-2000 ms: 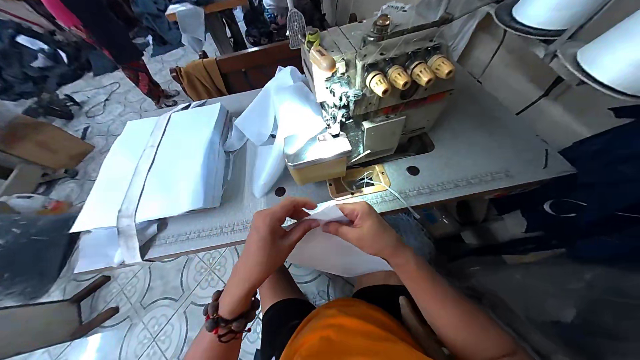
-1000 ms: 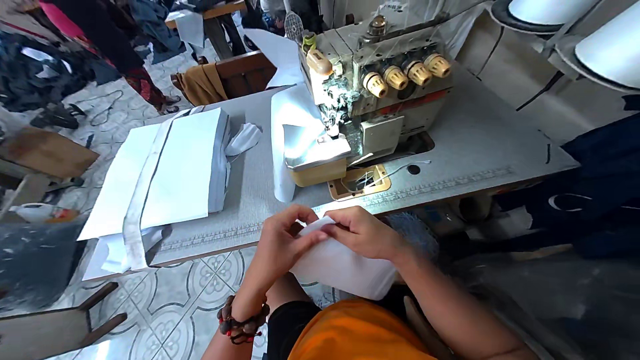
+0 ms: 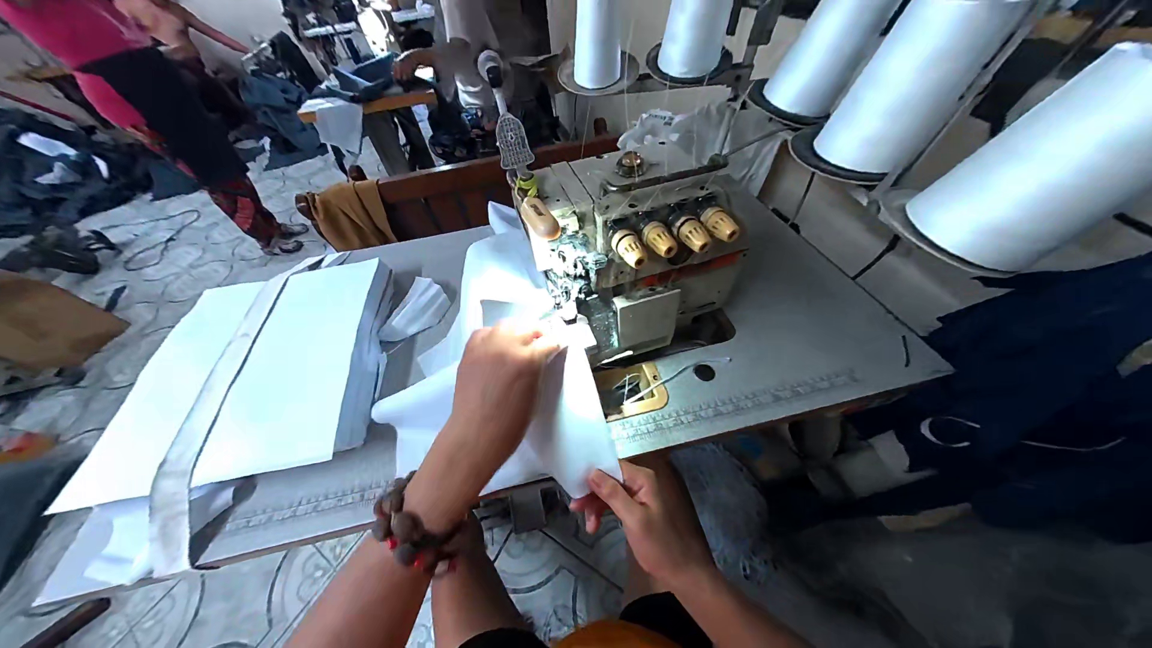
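Note:
An overlock sewing machine (image 3: pixel 666 234) with several yellow tension dials stands on the grey table. White fabric (image 3: pixel 576 418) lies across its lit needle area and hangs over the table's front edge. My left hand (image 3: pixel 499 373), a beaded bracelet on its wrist, presses on the fabric just in front of the needle area; its fingertips are partly lost in glare. Below the table edge, my right hand (image 3: pixel 634 513) pinches the fabric's near corner between thumb and fingers. Left of the machine lies a stack of white fabric pieces (image 3: pixel 270 378) with a pale strip (image 3: pixel 220 396) across it.
Large white thread cones (image 3: pixel 1044 162) stand at the upper right. Dark blue fabric (image 3: pixel 1053 387) hangs right of the table. Behind the table is a wooden bench (image 3: pixel 441 193) with a brown cloth. A person (image 3: pixel 171 108) stands at the upper left; others are farther back.
Both hands were together at the fabric's edge in front of the table. My left hand has moved forward to the needle area with the fabric, and the hands are now apart. The view has tilted up.

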